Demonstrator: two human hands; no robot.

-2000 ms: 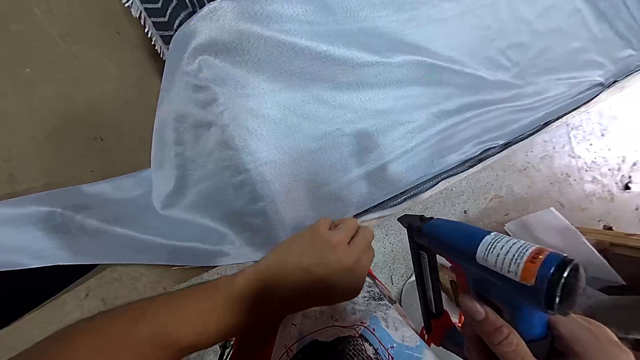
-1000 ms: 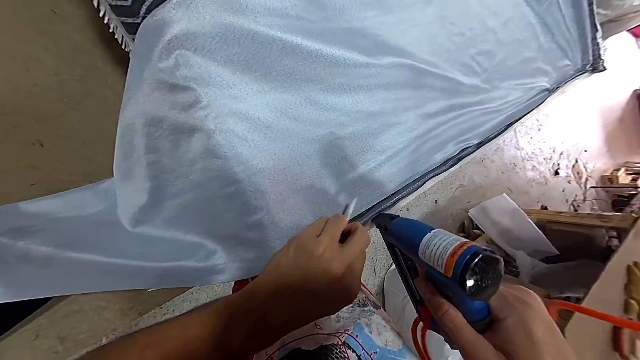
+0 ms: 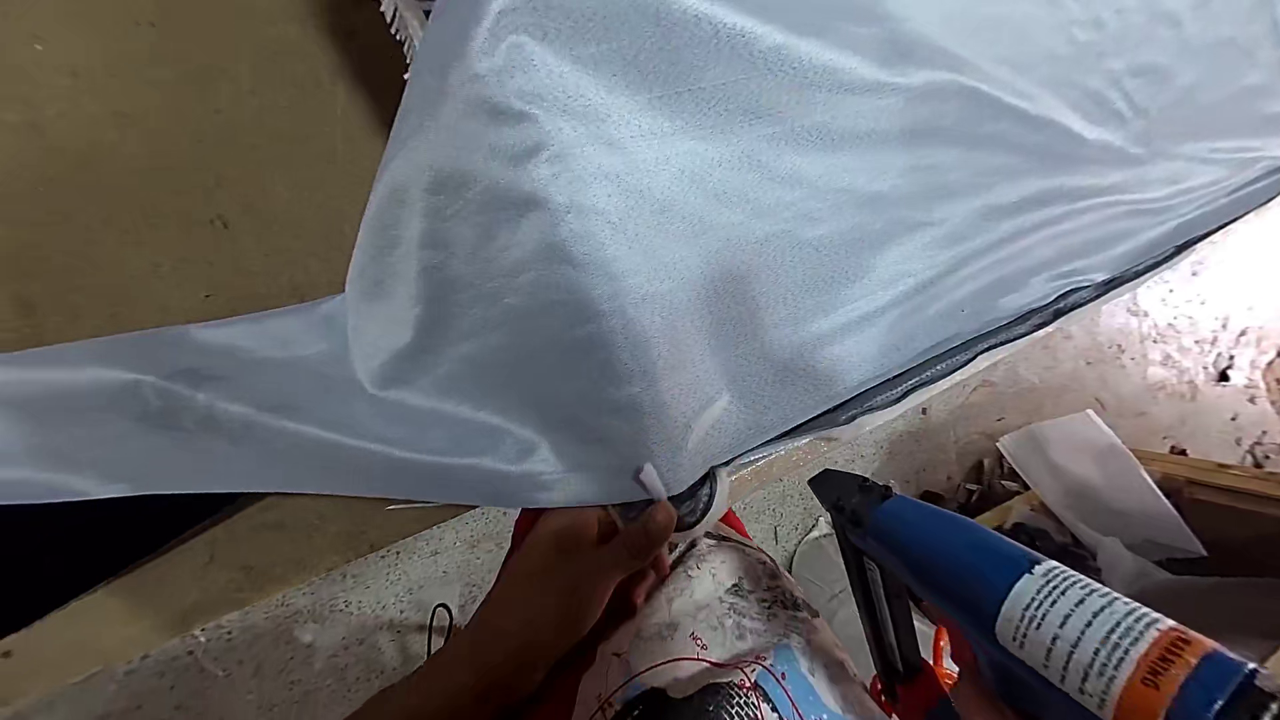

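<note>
A large sheet of silvery grey fabric (image 3: 640, 250) with a dark seamed edge strip (image 3: 960, 360) spreads over a wooden board. At the near edge of the cloth, my left hand (image 3: 590, 560) pinches the fabric's edge, with a small white strip (image 3: 651, 480) by the fingertips. My right hand (image 3: 965, 690), mostly hidden at the bottom right, is around the grip of a blue pneumatic stapler (image 3: 1000, 580) with a black nose and a warning label. The stapler's nose is apart from the fabric, to the right of my left hand.
Brown board (image 3: 180, 170) shows at the upper left, with a dark opening below the cloth at the lower left. White fringe (image 3: 405, 30) hangs at the top. To the right are a white sheet (image 3: 1100, 485) and wood pieces (image 3: 1210, 475). My patterned clothing shows below.
The stapler has moved away from the cloth's edge, where it was one second ago. The edge strip now curls beside my left hand, which still holds the cloth.
</note>
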